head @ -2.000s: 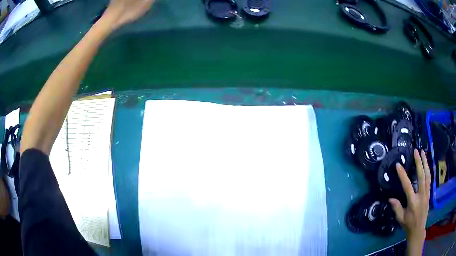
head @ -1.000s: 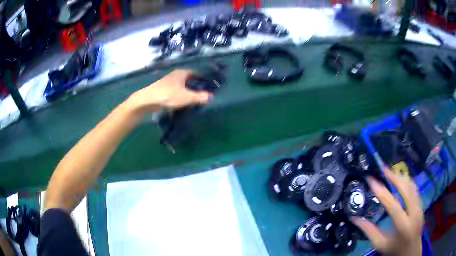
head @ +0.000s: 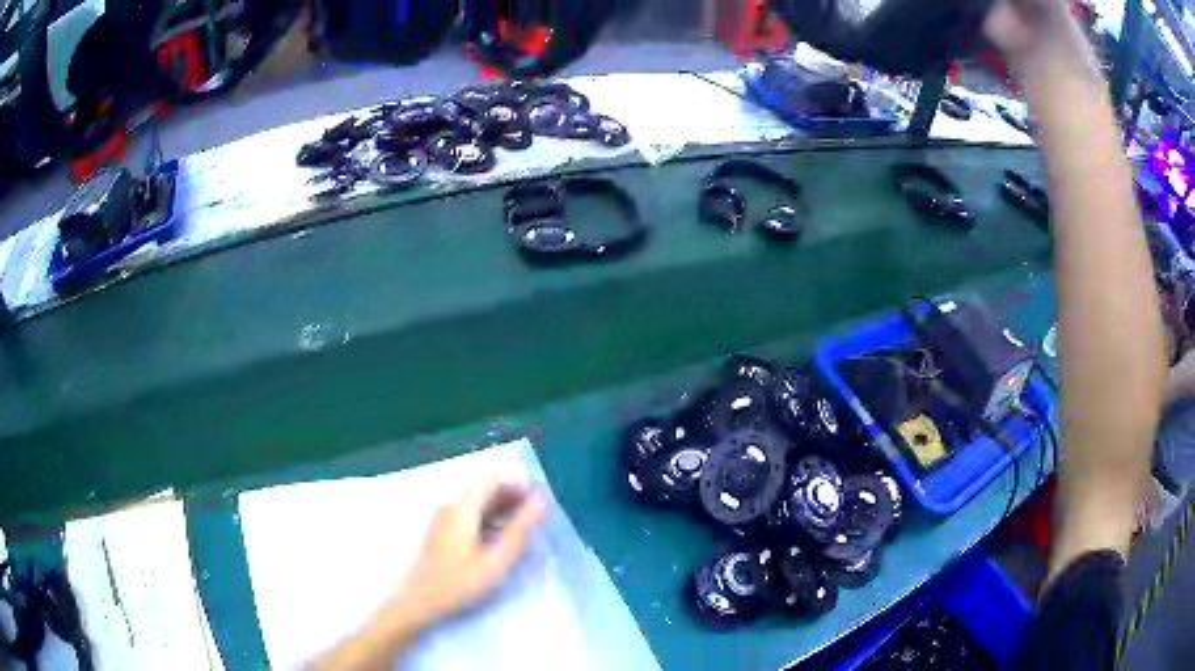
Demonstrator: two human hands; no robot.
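Note:
My left hand (head: 465,551) is blurred over the white sheet (head: 347,524), fingers curled. A small dark patch shows between its fingers; I cannot tell if it is a thing or shadow. My right hand (head: 1029,37) is raised at the top right edge, partly cut off. It is at a large dark blurred thing (head: 904,29) close to the camera; I cannot tell what this is or whether it is gripped. A pile of black speaker drivers (head: 743,475) with silver centres lies on the green bench, right of the sheet.
A blue soldering station tray (head: 946,498) with a dark box and yellow sponge stands right of the pile. Headphone sets (head: 609,249) lie on the raised green shelf. Lined paper (head: 138,577) is at left. A blue bin (head: 989,603) sits below the bench edge.
The view has turned right and up. My left hand has left the shelf and the dark thing it held, and is over the sheet. My right hand has risen from the driver pile.

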